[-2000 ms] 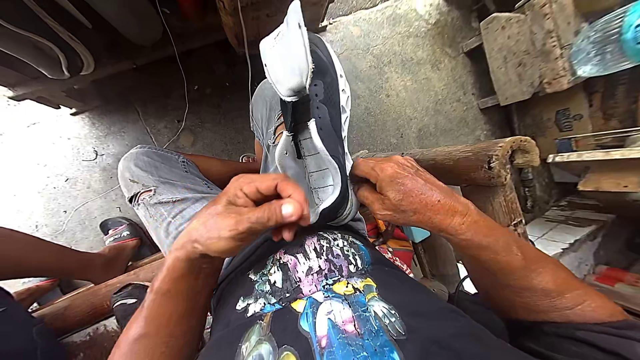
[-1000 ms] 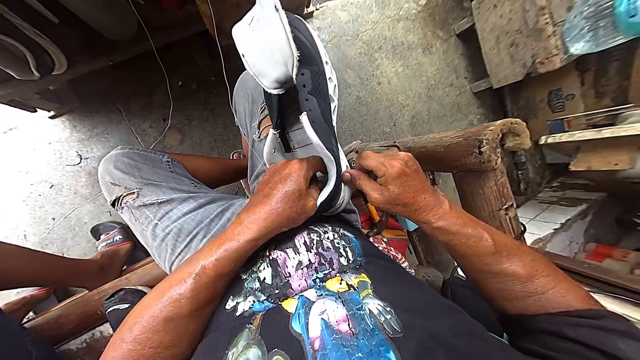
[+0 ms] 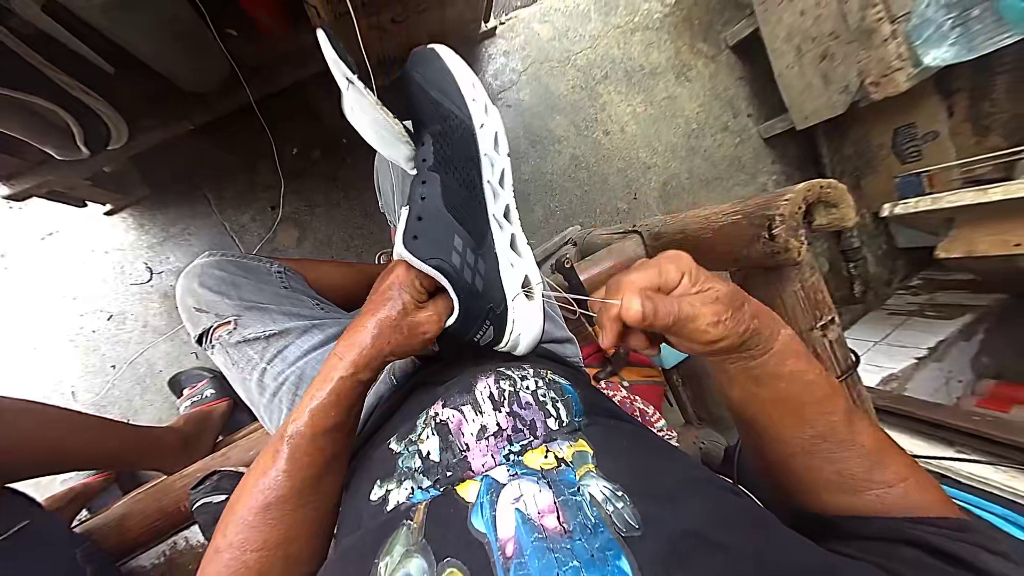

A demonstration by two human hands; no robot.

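Observation:
A black sneaker (image 3: pixel 456 200) with a white cut-out sole rests over my lap, toe pointing away, its tongue (image 3: pixel 372 124) flipped up and out. My left hand (image 3: pixel 408 308) reaches into the shoe's collar; its fingers are hidden inside, so its grip does not show. White thread (image 3: pixel 572 298) runs from the side of the sole near the heel to my right hand (image 3: pixel 680 308), which pinches it between thumb and fingers, to the right of the shoe. A dark-handled tool (image 3: pixel 570 276) lies behind the thread.
A bamboo bench frame (image 3: pixel 720 228) stands at the right, with a wooden shelf (image 3: pixel 952 196) and a plastic bottle (image 3: pixel 960 28) beyond. Another person's leg and sandalled foot (image 3: pixel 200 424) are at the left. A loose thread (image 3: pixel 276 160) hangs down to the concrete floor.
My right hand has moved right, away from the sole, with thread now stretched between them. The shoe has turned, showing more of its outer side. My left hand has gone into the collar.

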